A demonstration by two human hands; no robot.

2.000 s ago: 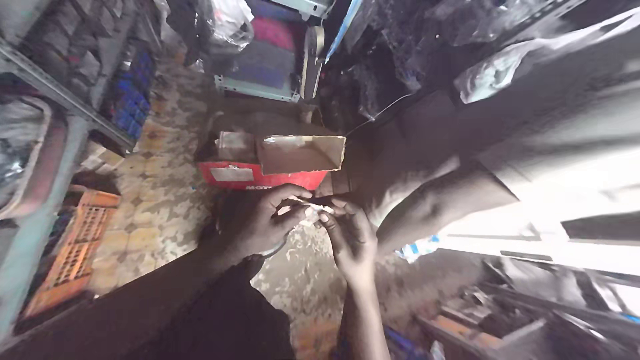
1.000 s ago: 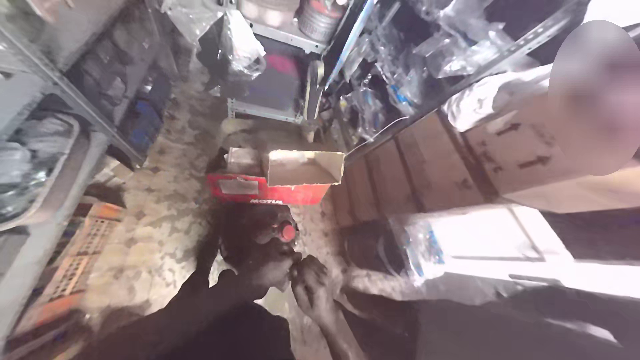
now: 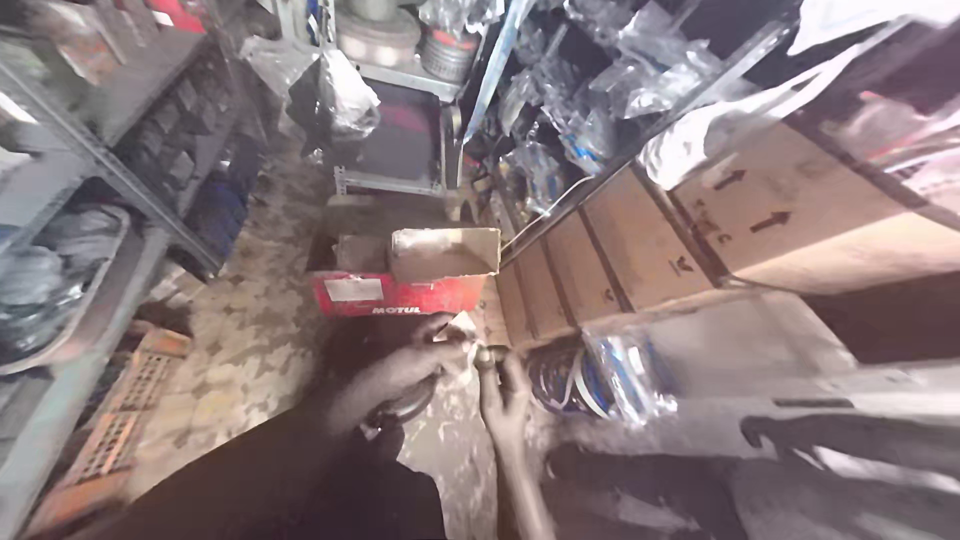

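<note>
Both my hands meet in the middle of the head view, over the floor and just in front of a red Motul cardboard box (image 3: 439, 295). My left hand (image 3: 431, 356) has a small pale piece, perhaps paper or plastic (image 3: 459, 327), between its fingers. Close beside it, my right hand (image 3: 501, 375) has its thumb and fingers bent together at the lower edge of the pale piece. Blur hides exactly what the right fingertips pinch. An open smaller carton (image 3: 446, 253) rests in the top of the red box.
Brown cardboard cartons (image 3: 637, 240) stand in a row at the right, with plastic-wrapped goods (image 3: 634, 375) below them. An orange plastic crate (image 3: 112, 420) and metal shelving (image 3: 97, 157) line the left. Bagged parts (image 3: 555, 127) fill the rack behind. Patterned floor (image 3: 232, 337) shows between.
A second ago a round red thing showed near my left hand; now a pale piece shows there. The person at the right edge has gone out of view.
</note>
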